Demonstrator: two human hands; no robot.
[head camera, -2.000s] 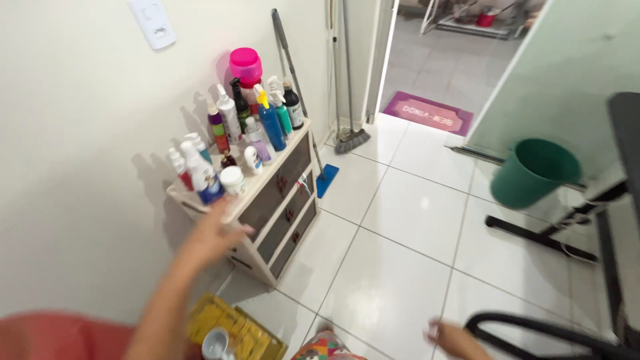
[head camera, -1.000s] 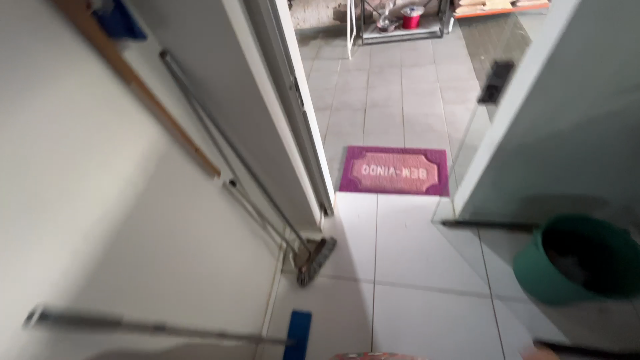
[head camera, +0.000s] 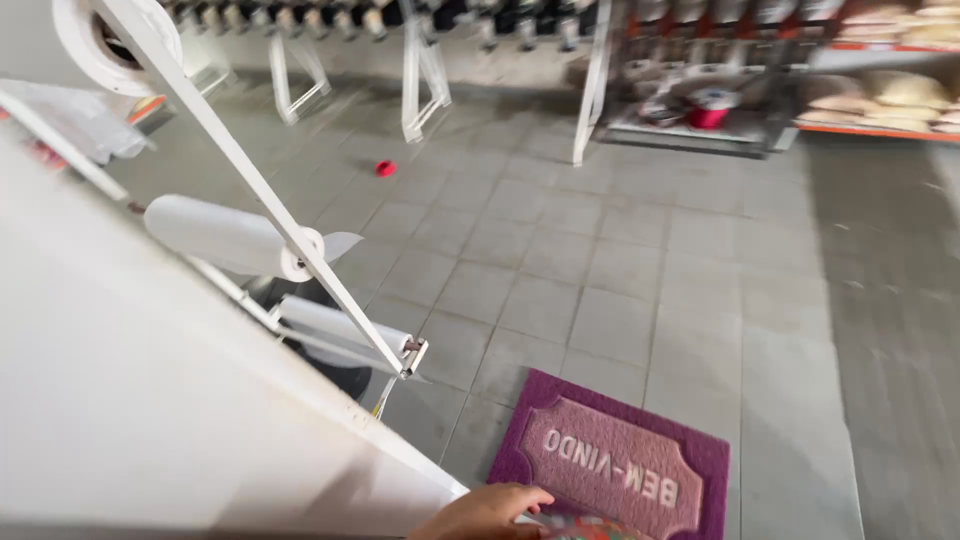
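One hand, seemingly my left hand (head camera: 487, 514), shows at the bottom edge, beside the end of the white wall and over the near edge of a purple and pink doormat (head camera: 615, 457). Its fingers are partly spread and nothing can be seen in them. Patterned cloth lies just right of its fingertips, at the lower edge. My right hand is out of the frame. The mat bears raised lettering and lies on grey floor tiles.
A white wall (head camera: 187, 405) fills the lower left. Beyond it a white metal rack (head camera: 247, 172) holds rolls of white sheeting (head camera: 217, 232). A red object (head camera: 385, 168) lies on the tiles. Shelves with stacked goods (head camera: 885, 97) stand at the back right.
The view has moved from the room with the bottle-topped drawer unit to the doorway and the tiled area beyond. The green bucket and brooms have left the view.
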